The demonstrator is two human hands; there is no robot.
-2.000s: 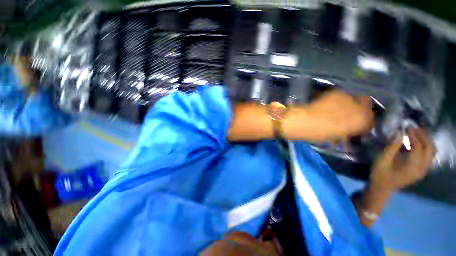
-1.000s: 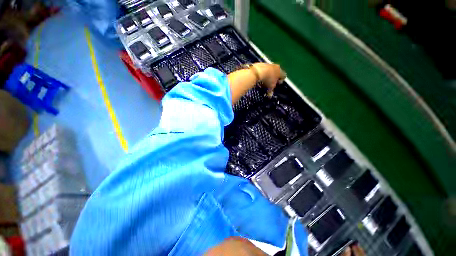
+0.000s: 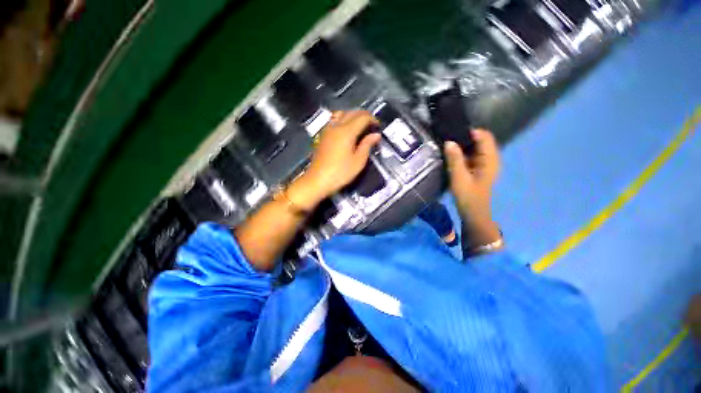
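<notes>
My right hand point(image 3: 475, 170) holds a dark flat phone-like unit point(image 3: 450, 115) upright by its lower end, beside the right end of a clear blister tray point(image 3: 411, 178). My left hand point(image 3: 343, 153) is over that tray, palm down, with its thumb and forefinger apart near a pocket; whether the fingertips touch a unit is unclear. Dark units sit in the tray's two rows of pockets. One pocket near my left fingertips shows a white label point(image 3: 401, 137). My left hand and forearm hide part of the tray.
Black blister trays point(image 3: 115, 303) lie at the lower left. A green conveyor belt point(image 3: 181, 92) runs along the pale bench edge point(image 3: 223, 138). Crumpled clear film point(image 3: 480, 73) and another filled clear tray point(image 3: 542, 50) lie at the upper right. The blue floor has yellow lines point(image 3: 615, 203).
The view has swung round to the filled clear tray. My left hand has moved from the black tray to over the clear one. My right hand has come fully into view with a unit.
</notes>
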